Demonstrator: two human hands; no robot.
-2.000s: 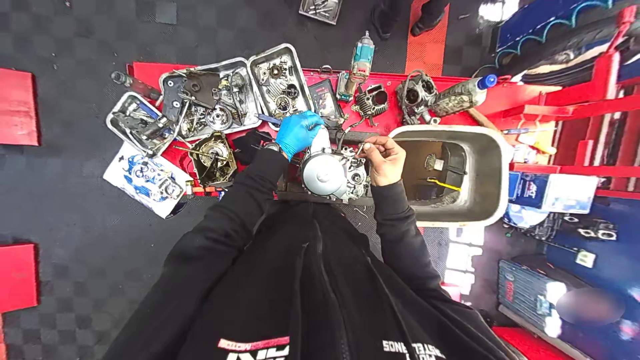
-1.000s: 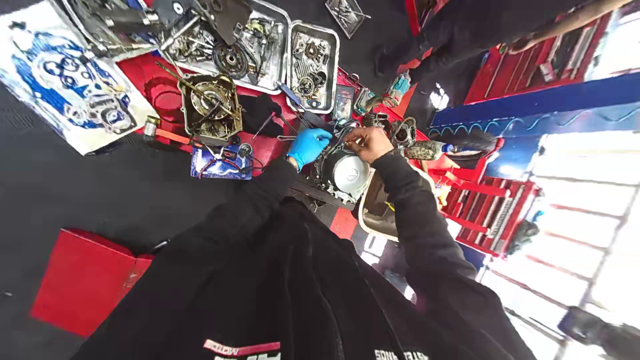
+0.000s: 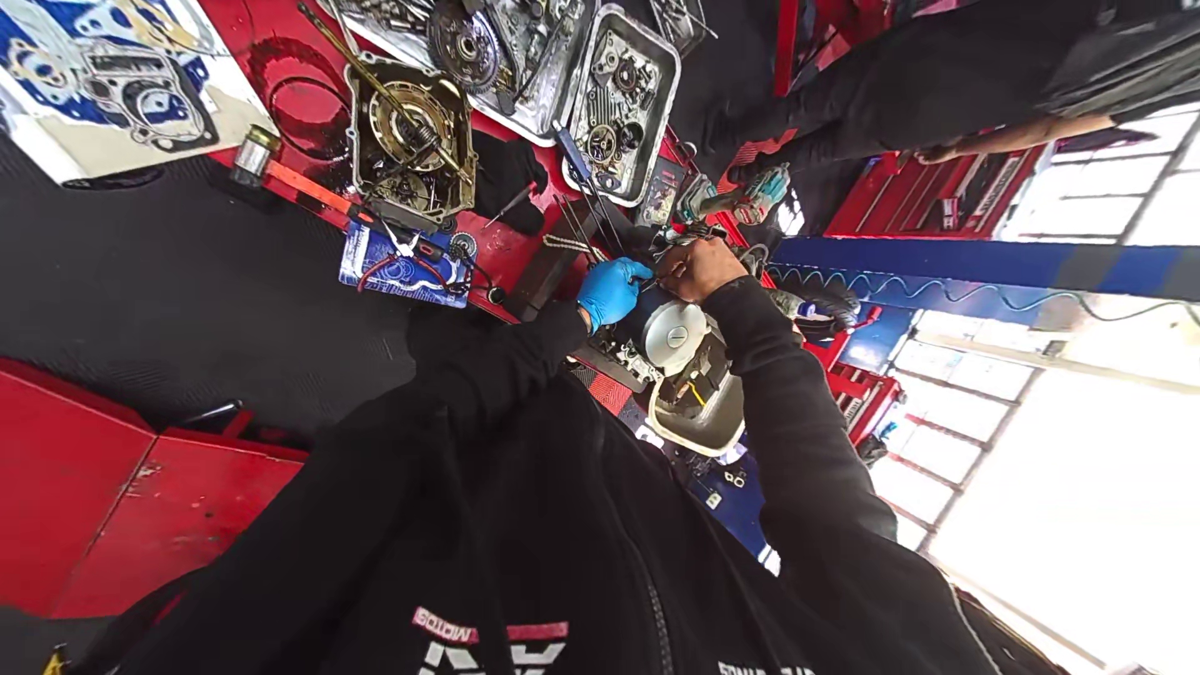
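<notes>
My left hand, in a blue glove, has its fingers bent at the far edge of an engine with a round silver cover. Bare, my right hand is close beside it on the right, fingertips pinched together at the same part of the engine. What lies between the fingertips is too small to tell. Left of the gloved hand are a black-handled tool with a thin shaft and a pale cord. An opened engine case lies farther left on the red bench.
A hammer with an orange handle lies at the bench's near edge. Metal trays of engine parts stand beyond. A beige basin is at the right, near a teal power tool. Another person's arm shows at upper right.
The view has turned and shifted strongly since two seconds ago. My right hand, apart from the left then, is now close beside it at the engine.
</notes>
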